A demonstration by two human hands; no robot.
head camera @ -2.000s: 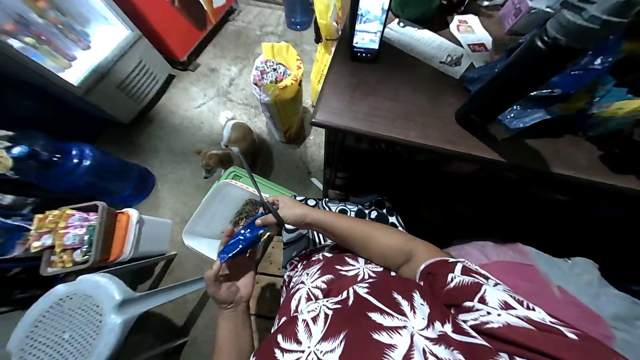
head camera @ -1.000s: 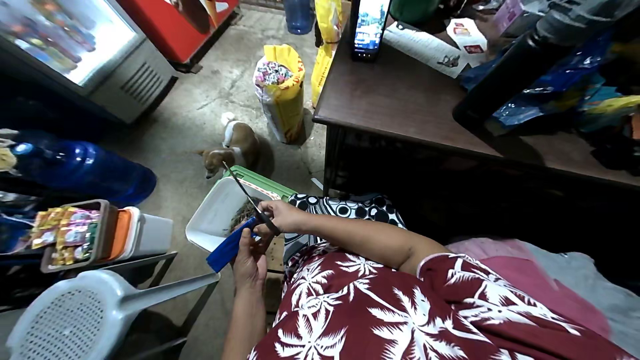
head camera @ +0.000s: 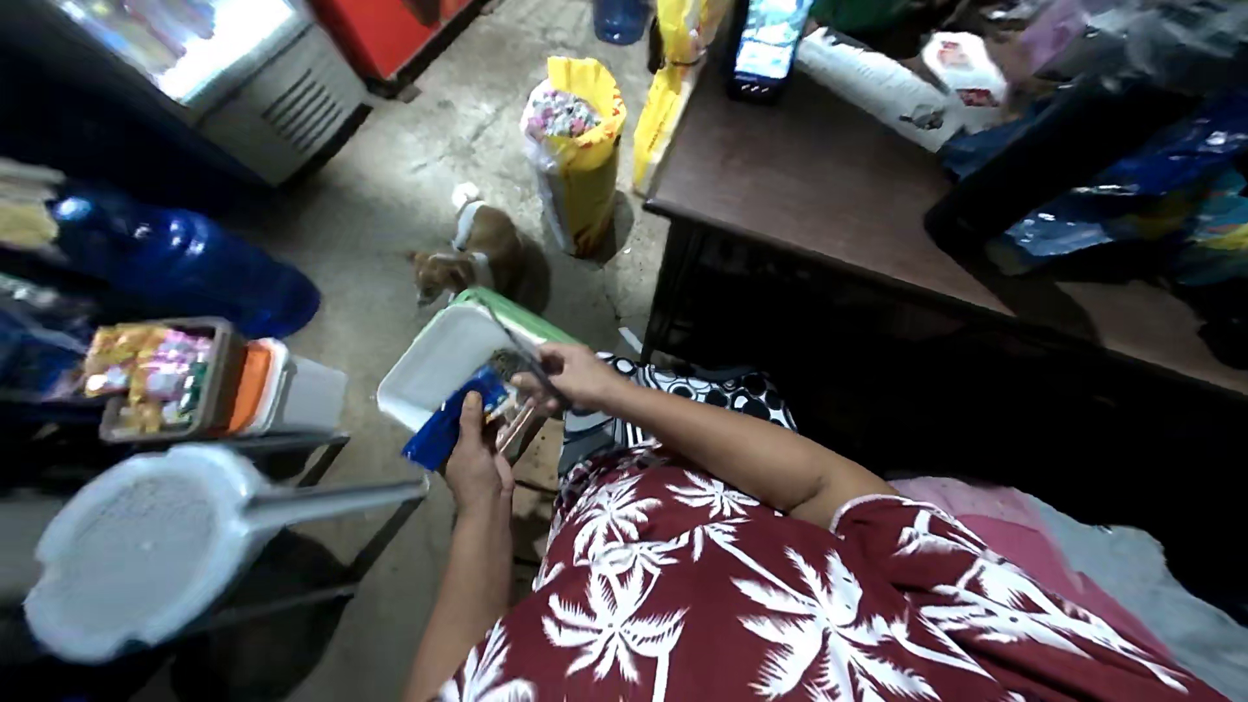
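My left hand (head camera: 478, 458) grips a blue plastic packet (head camera: 448, 424), which slants over the near side of a white plastic tub (head camera: 429, 366). In my right hand (head camera: 575, 378) is a long dark blade-like tool (head camera: 512, 336), perhaps scissors, its tip pointing up and left over the tub. Some dark, grainy stuff (head camera: 507, 363) shows by the tub's right side, partly hidden by my right hand. A green container edge (head camera: 526, 317) lies along the tub's far right side.
A brown and white dog (head camera: 487, 239) is on the floor just beyond the tub. Behind it stands a yellow sack (head camera: 590, 166). A dark wooden table (head camera: 809, 185) holds a phone (head camera: 770, 44). At left are a white plastic strainer (head camera: 146, 546), a basket of packets (head camera: 219, 380) and a blue water bottle (head camera: 195, 253).
The blue packet and my left hand have shifted relative to the tub, and the packet now lies over its near side. The dog remains beyond the tub.
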